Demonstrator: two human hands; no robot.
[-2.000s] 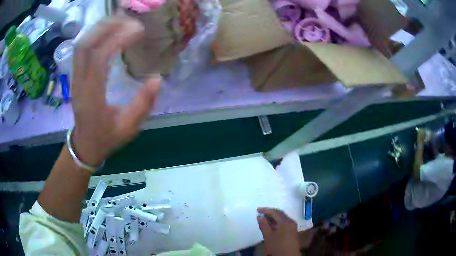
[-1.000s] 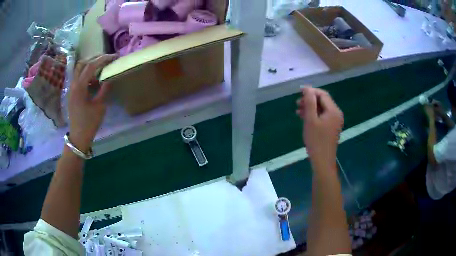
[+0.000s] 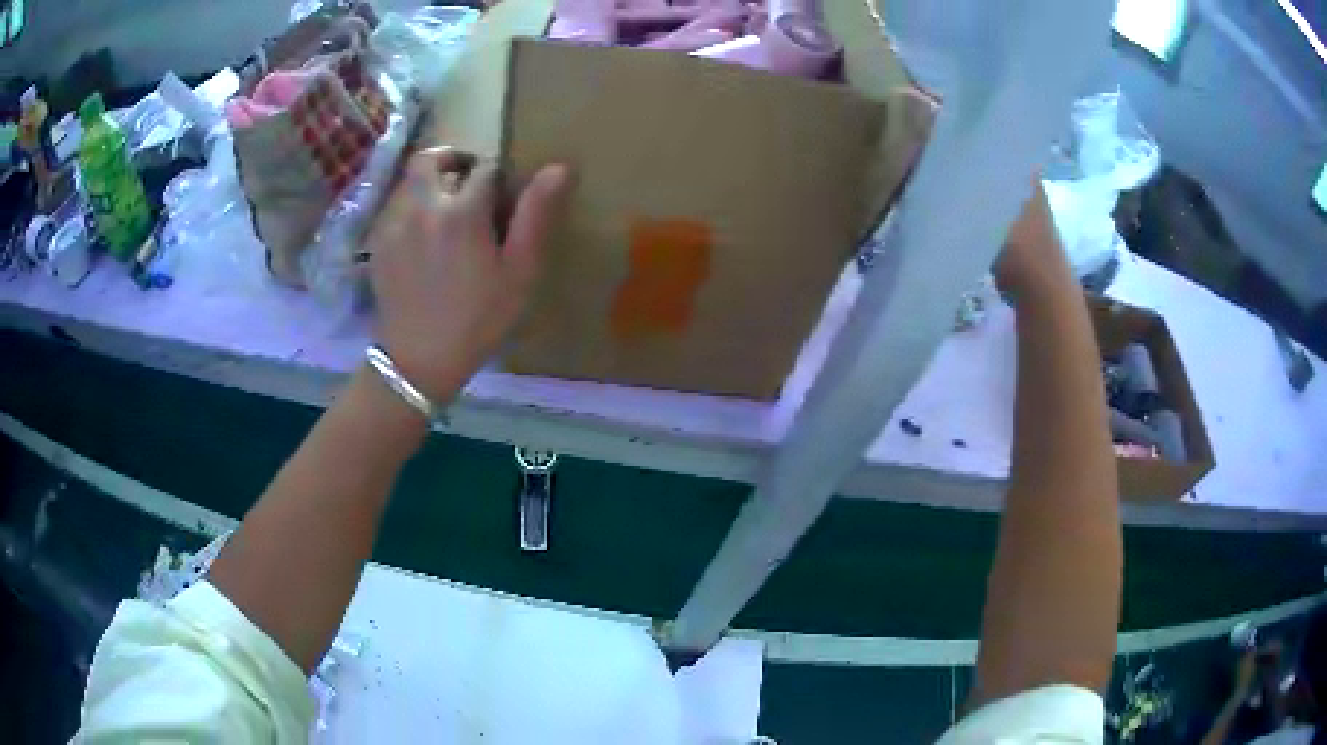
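An open brown carton point(image 3: 582, 218) with an orange patch stands on the raised shelf, filled with pink fan housings point(image 3: 798, 44). My left hand point(image 3: 463, 269) is at the carton's left side, thumb and fingers apart, near its left edge; whether the fingers grip the cardboard cannot be told. My right arm reaches up past the grey post, and my right hand point(image 3: 1030, 240) is mostly hidden behind the post, so its grip cannot be seen.
A grey post point(image 3: 859, 379) rises in front of the shelf point(image 3: 626, 422). A fan unit point(image 3: 536, 502) lies on the green belt. The white work sheet point(image 3: 495, 662) is below. A bag with brown lining point(image 3: 299, 175), green bottle point(image 3: 112, 175) and small open box point(image 3: 1186, 393) are on the shelf.
The view has swung up and right. The carton now shows its front face upright. My left hand is still beside it. My right hand has moved up and right, behind the post.
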